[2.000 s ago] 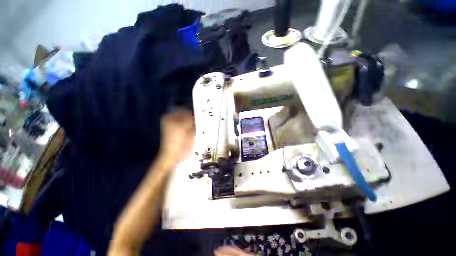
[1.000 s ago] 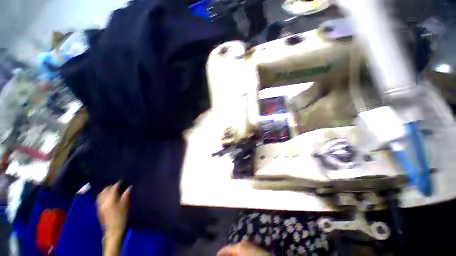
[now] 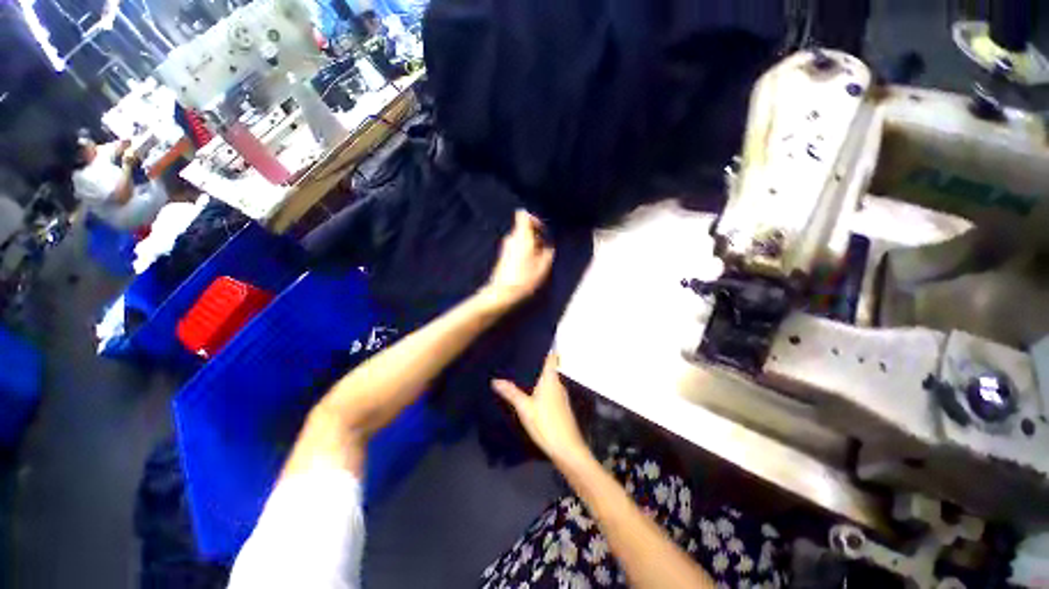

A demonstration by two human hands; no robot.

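Note:
A large heap of dark navy cloth (image 3: 575, 104) lies left of the sewing point and hangs over the table's left edge. My left hand (image 3: 523, 262) is on the hanging cloth, fingers curled into a fold of it. My right hand (image 3: 549, 417) is lower, at the cloth's edge beside the table corner, with thumb and forefinger spread; its other fingers are hidden, so its hold is unclear. The cream sewing machine (image 3: 805, 150) stands at the right, with its dark presser foot area (image 3: 742, 322) away from both hands and no cloth seen under it.
The white machine table (image 3: 638, 299) has a near edge above my floral-patterned clothing (image 3: 656, 506). A blue crate (image 3: 265, 403) stands on the floor at left, with a red basket (image 3: 224, 314) beside it. Another machine station (image 3: 247, 58) and a seated person (image 3: 115, 184) are farther left.
The view has swung left, so the machine sits farther right. My left hand has moved from the low cloth by the crate up to the cloth beside the table. My right hand has come up to the cloth.

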